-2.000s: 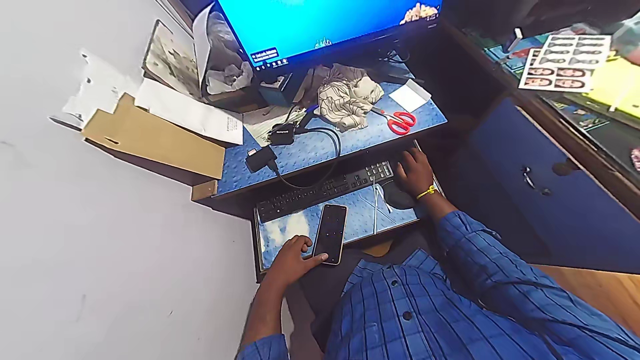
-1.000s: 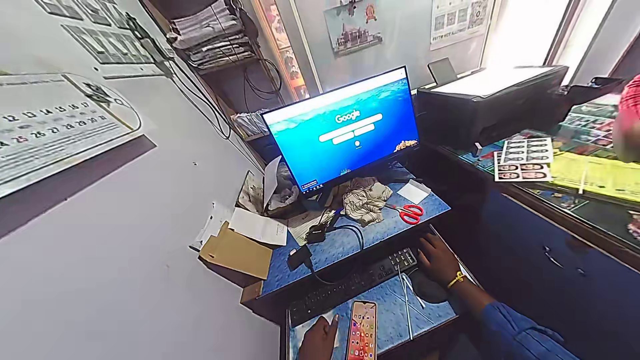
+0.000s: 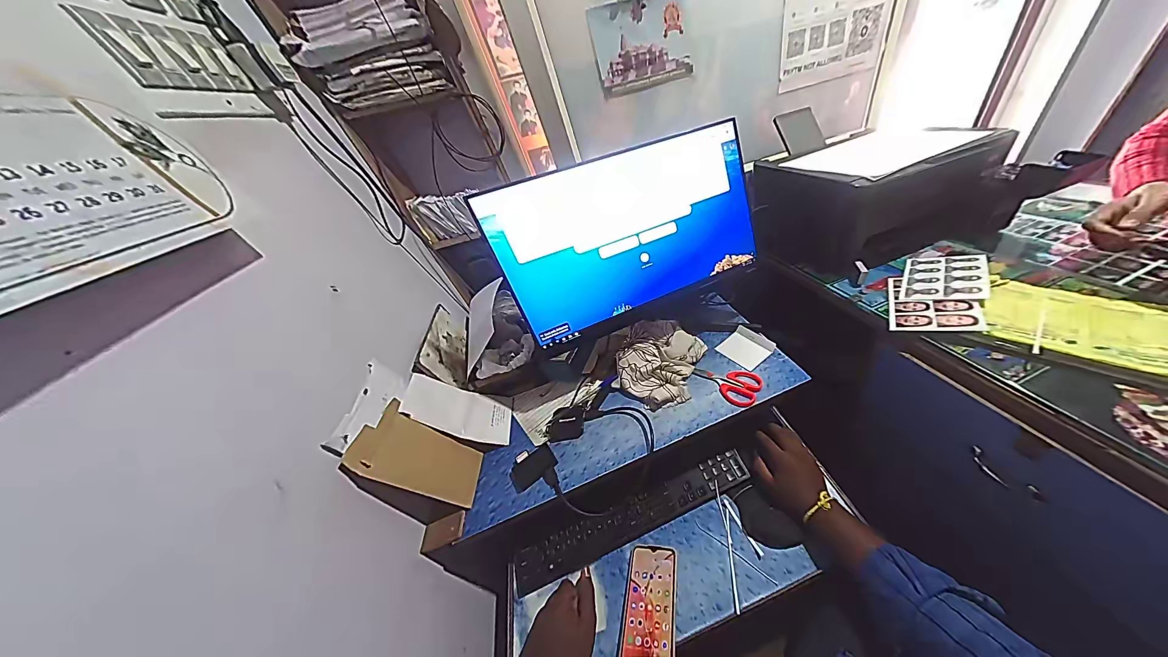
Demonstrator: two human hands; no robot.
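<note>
My left hand [image 3: 564,620] is at the bottom of the keyboard tray, by a piece of white paper [image 3: 598,598]; whether it grips the paper is unclear. Just right of it lies a smartphone [image 3: 650,602] with its screen lit and showing app icons. My right hand [image 3: 789,470], a yellow band at its wrist, rests palm down at the right end of the black keyboard [image 3: 630,516], beside a dark rounded mouse pad [image 3: 769,520]; anything under the palm is hidden. Thin white strips [image 3: 733,547] lie on the tray. Above stands a lit monitor [image 3: 630,237].
Red-handled scissors [image 3: 740,389], crumpled cloth [image 3: 659,365], black adapters with cables [image 3: 535,467] and a cardboard box [image 3: 415,456] occupy the upper desk. A black printer [image 3: 876,192] stands behind right. Another person's hand [image 3: 1130,217] is over the glass counter with photo sheets [image 3: 940,290].
The phone's screen, dark two seconds ago, is lit. My left hand has come off the phone's edge to its left. A white area has spread over the monitor's page. The view has tilted up.
</note>
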